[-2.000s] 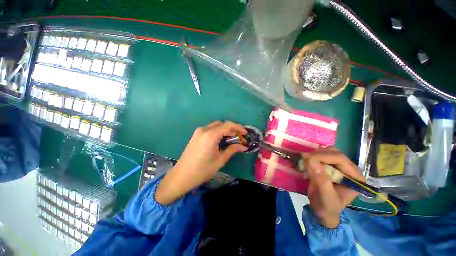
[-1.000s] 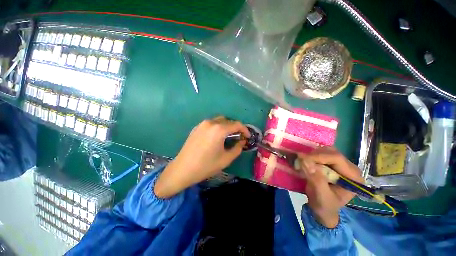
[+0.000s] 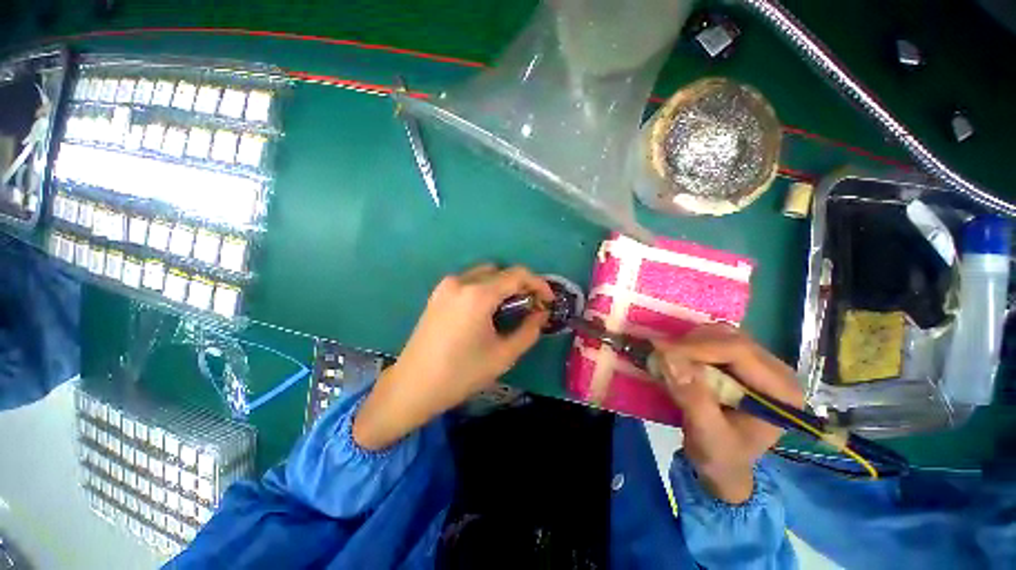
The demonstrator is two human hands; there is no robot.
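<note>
My left hand [image 3: 481, 323] is bare and holds a small black device unit [image 3: 560, 304] by its left side, over a whitish round holder on the green mat. A dark part shows between its thumb and fingers; its exact shape is partly hidden. My right hand [image 3: 724, 390] holds a soldering iron [image 3: 730, 386] like a pen, its metal tip pointing left at the unit. Whether the tip touches cannot be told. The iron passes over a pink block [image 3: 675, 290] with pale tape strips, and the right hand is over the block's right edge.
A clear hood [image 3: 557, 123] hangs above the pink block, beside a bowl of metal wool [image 3: 715, 147]. A metal tray [image 3: 816, 301] with yellow sponge and bottle [image 3: 980, 323] is right. Tweezers [image 3: 421, 156] and a cell tray [image 3: 167, 167] are left. Another tray [image 3: 156, 462] is lower left.
Both hands stay nearly in place at the unit, with the iron tip still at it. Small units on the far dark green surface have shifted slightly right and down.
</note>
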